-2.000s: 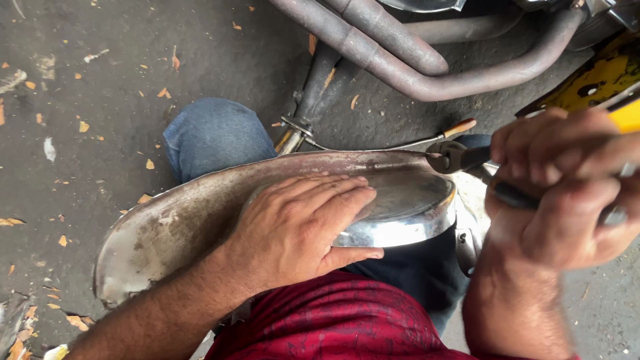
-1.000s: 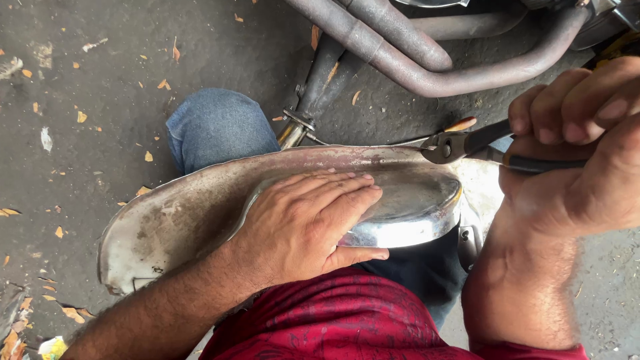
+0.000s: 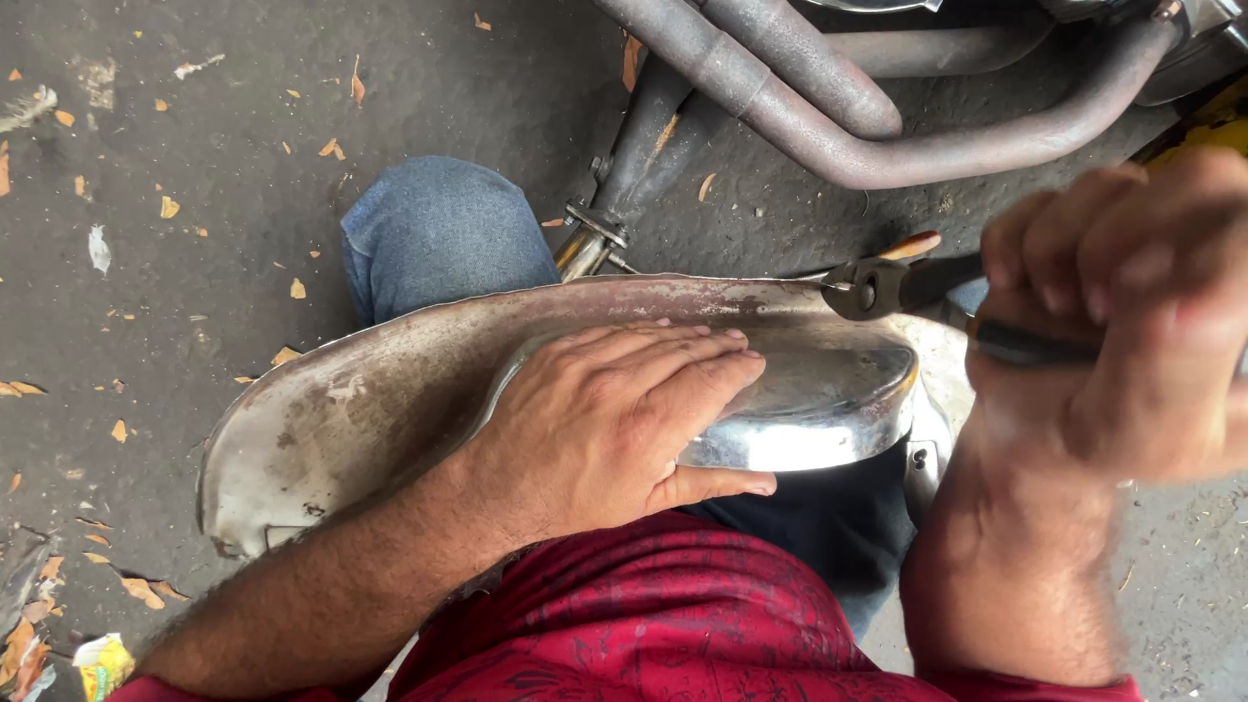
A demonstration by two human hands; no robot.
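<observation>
Across my lap lies a curved metal cover (image 3: 361, 400), its worn, stained inner side up. A shiny chromed metal piece (image 3: 809, 390) rests on it, and my left hand (image 3: 614, 419) presses flat on that piece, thumb along its near edge. My right hand (image 3: 1121, 312), partly blurred, is closed around the dark handles of pliers (image 3: 863, 290). The jaws of the pliers are at the cover's far rim, toward its right end; whether they bite on the rim is hard to tell.
Motorcycle exhaust pipes (image 3: 858, 146) run across the upper right. Below them, a dark metal tube with a flange (image 3: 597, 222) reaches toward the cover. A wooden-looking handle tip (image 3: 912, 245) lies beyond the rim. Dry leaves (image 3: 141, 590) and a yellow wrapper (image 3: 102, 665) lie on the ground.
My right hand and the pliers' handles have shifted a little, while the jaws remain near the same part of the rim. My left hand stays on the chromed piece.
</observation>
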